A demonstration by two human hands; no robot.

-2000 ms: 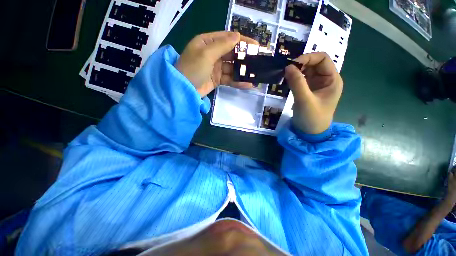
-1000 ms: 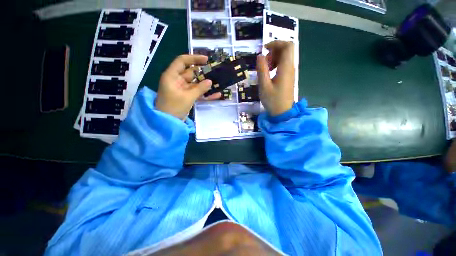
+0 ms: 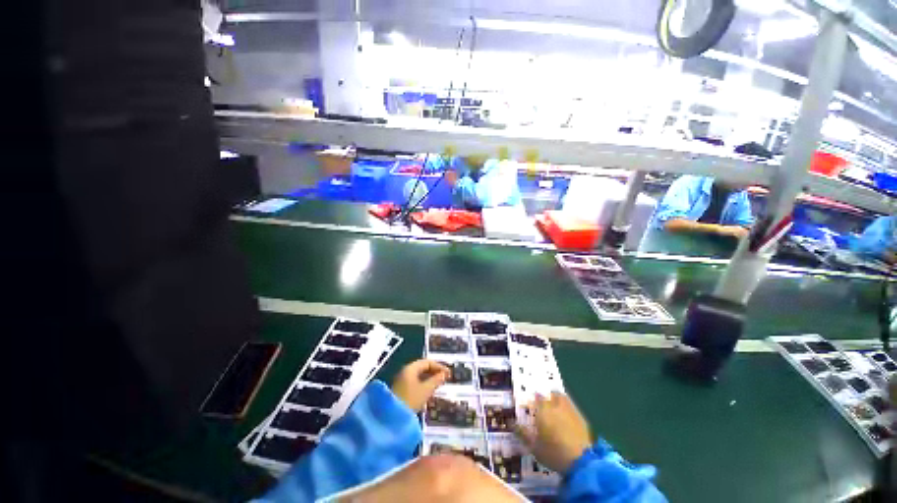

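Note:
A white tray (image 3: 475, 346) with two columns of pockets holds dark circuit boards (image 3: 452, 412). My left hand (image 3: 418, 383) is at the tray's left edge, its fingertips near a board in the left column; whether it grips anything cannot be told. My right hand (image 3: 557, 429) is blurred over the tray's right side and a white liner strip (image 3: 536, 365); its fingertips point left and their contents cannot be made out. White sticker sheets (image 3: 313, 374) with a column of black shapes lie stacked to the left. The tray's lowest part is partly hidden by the wearer's face.
A smartphone (image 3: 242, 379) lies at far left. Another filled tray (image 3: 615, 288) lies beyond the pale strip, and one more (image 3: 836, 378) at right. A dark round-headed device (image 3: 712, 329) stands at right. Coworkers in blue, red bags (image 3: 450, 219) and a red bin (image 3: 570, 232) are beyond.
The view has tilted up to show the room. The board held in my left hand is no longer seen there; my hands are farther apart. A board now shows in the tray's lower left.

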